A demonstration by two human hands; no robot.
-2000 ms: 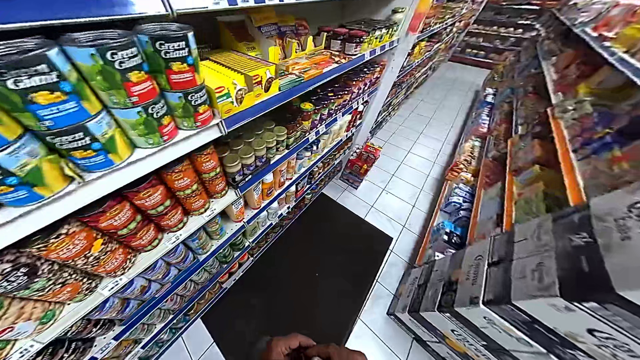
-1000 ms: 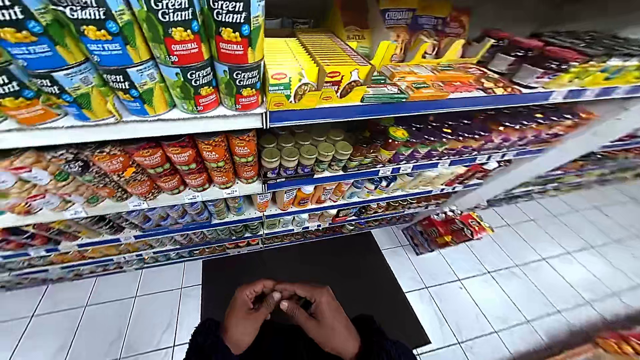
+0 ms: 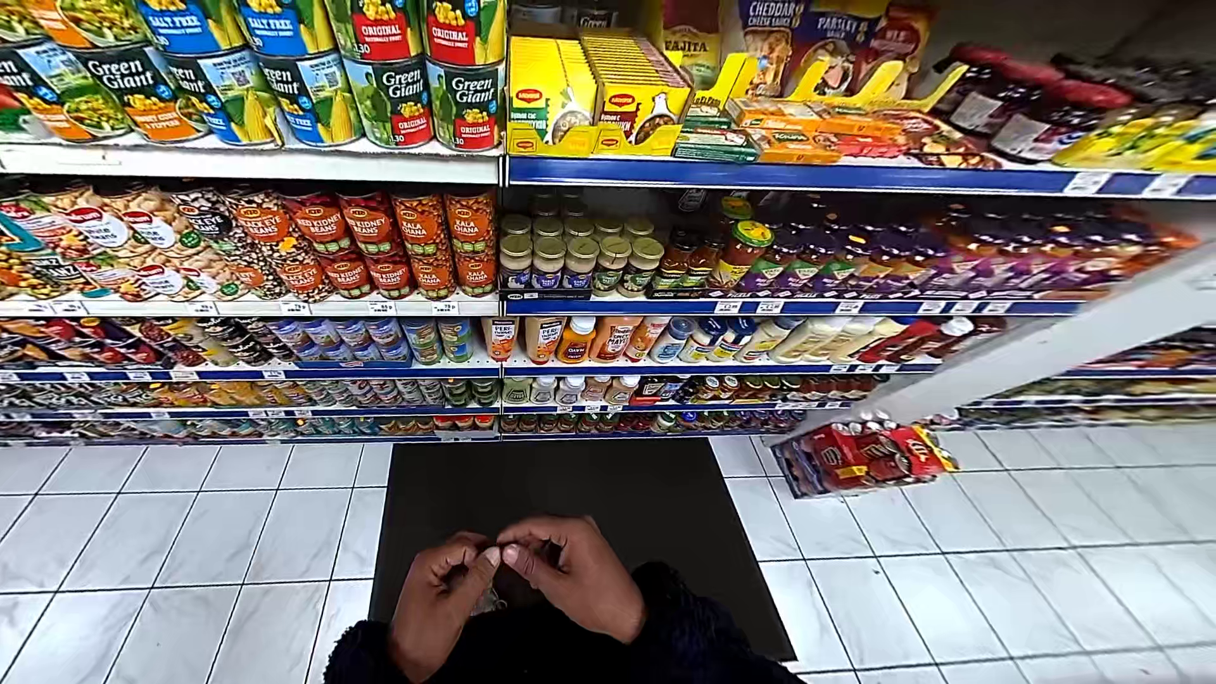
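Note:
My left hand (image 3: 442, 594) and my right hand (image 3: 575, 575) meet low in the view, over a dark floor mat (image 3: 560, 484). Thumbs and fingertips touch each other; whether something small is pinched between them cannot be told. Dark fluffy sleeves cover both wrists. A bit of something clear or shiny shows below the fingers, too small to name. Beyond the hands stand shelves with Green Giant cans (image 3: 394, 100), cans of beans (image 3: 366, 237), yellow boxes of Maggi packets (image 3: 641, 95), small jars with pale lids (image 3: 579, 261) and squeeze bottles of sauce (image 3: 575, 339).
A pack of red packets (image 3: 864, 458) lies on the white tiled floor (image 3: 123, 532) at the foot of a pale shelf upright (image 3: 1054, 347). Jars with dark red lids (image 3: 1054, 114) stand on the upper right shelf. More shelving (image 3: 1140, 366) runs behind the upright.
The view has swung from along the aisle to face the shelves. Both hands, at the bottom edge two seconds ago, now show more fully, still together.

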